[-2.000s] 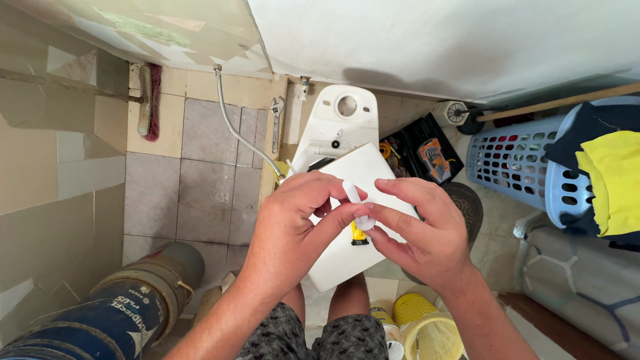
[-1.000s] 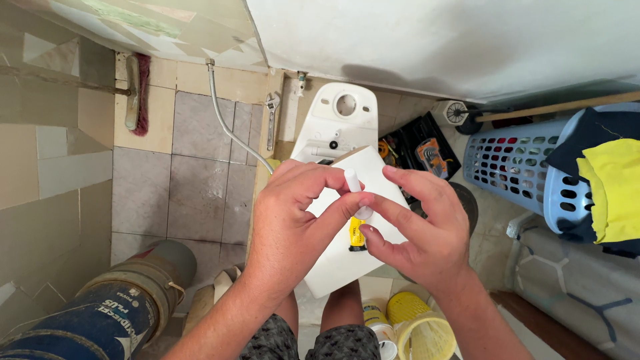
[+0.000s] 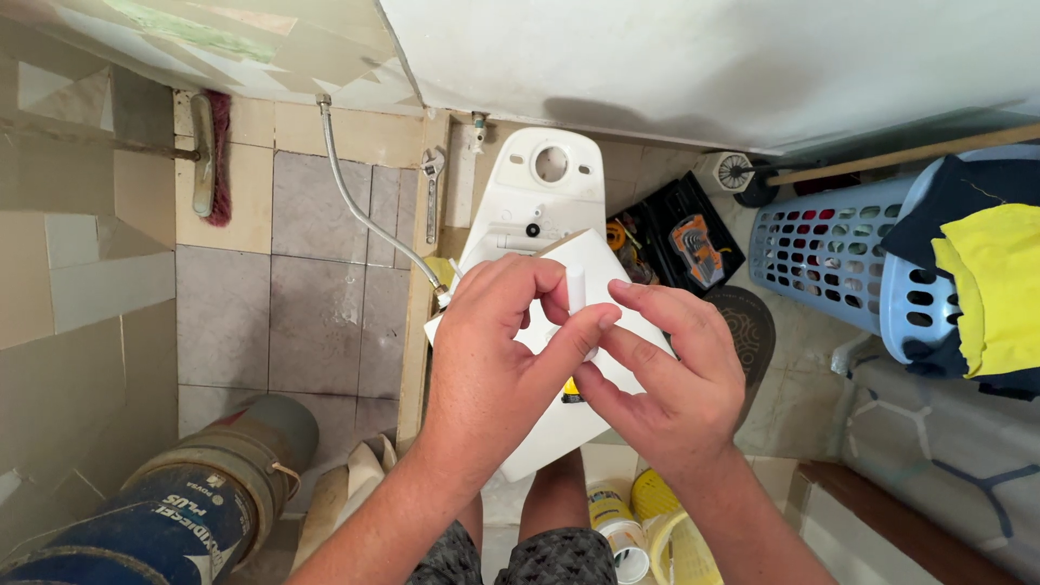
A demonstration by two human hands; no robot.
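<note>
A small white plastic fitting (image 3: pixel 576 288) is pinched between the thumb and fingers of my left hand (image 3: pixel 496 349). My right hand (image 3: pixel 678 357) touches its lower end with thumb and fingertips. Beneath both hands lies a white ceramic toilet tank (image 3: pixel 540 451), with a yellow and black object (image 3: pixel 572 391) on it, partly hidden by my fingers. Behind the tank, the rear of a white toilet bowl (image 3: pixel 577 191) shows a round hole and a small black round part (image 3: pixel 532 230). A braided hose (image 3: pixel 349 188) runs to the tank's left corner.
An adjustable wrench (image 3: pixel 431 193) rests on the ledge at left. An open black toolbox (image 3: pixel 681 201) lies right of the bowl, near a blue laundry basket (image 3: pixel 829 260) with clothes. Blue buckets (image 3: pixel 154 504) stand lower left, yellow containers (image 3: pixel 686 544) below. A brush (image 3: pixel 208 158) leans at upper left.
Both hands stay around the white fitting, with slight finger movement. The fitting stands more upright than in the earliest frame.
</note>
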